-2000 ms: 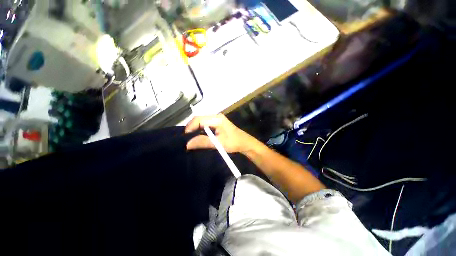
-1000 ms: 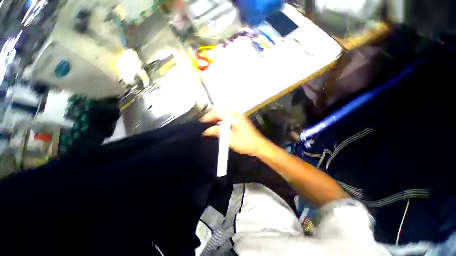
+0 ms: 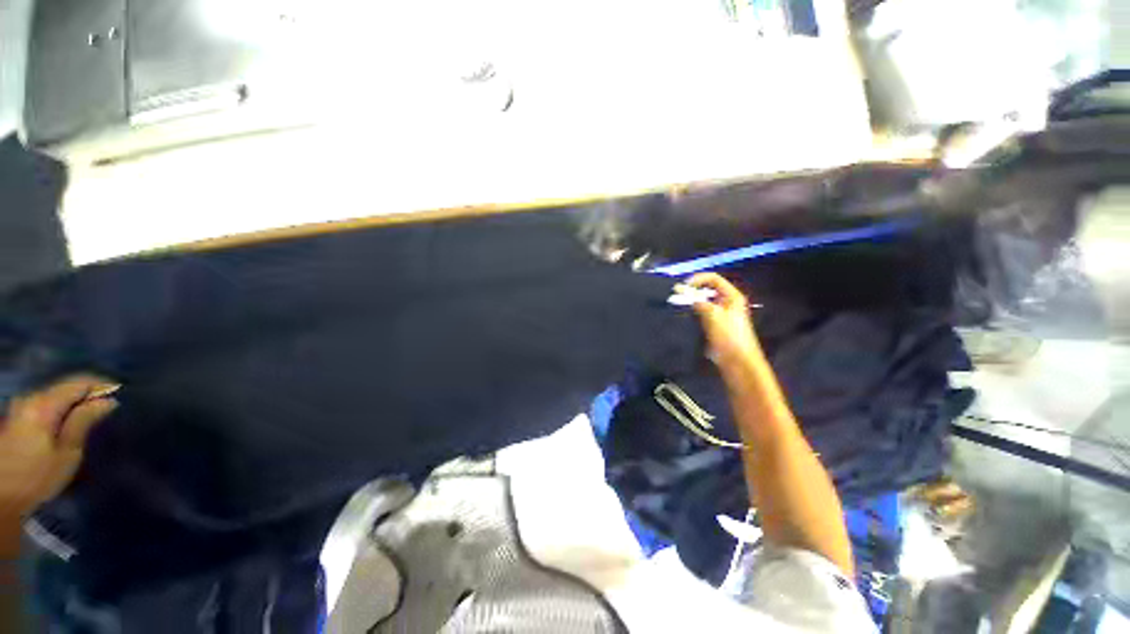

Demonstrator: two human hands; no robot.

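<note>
A large dark navy garment (image 3: 397, 334) is stretched flat between my hands, across my lap and along the wooden front edge of the white table. My left hand (image 3: 56, 440) is at the far left, partly cut off by the picture's edge, with fingertips pinching the cloth. My right hand (image 3: 721, 310) is at the garment's right end, fingers closed at its edge. A small white thing (image 3: 692, 295) shows at my right fingertips; it looks like the white marking stick, mostly hidden.
The white table (image 3: 558, 124) runs across the top. A blue bar (image 3: 781, 248) lies beyond my right hand. Dark cloth (image 3: 855, 396) is piled at the right, with pale cord ends (image 3: 688, 415) on it. A thin dark bar (image 3: 1041, 452) stands further right.
The view has swung right and the machine head has left the picture. My left hand has come into view at the far left. My right hand has moved right along the cloth.
</note>
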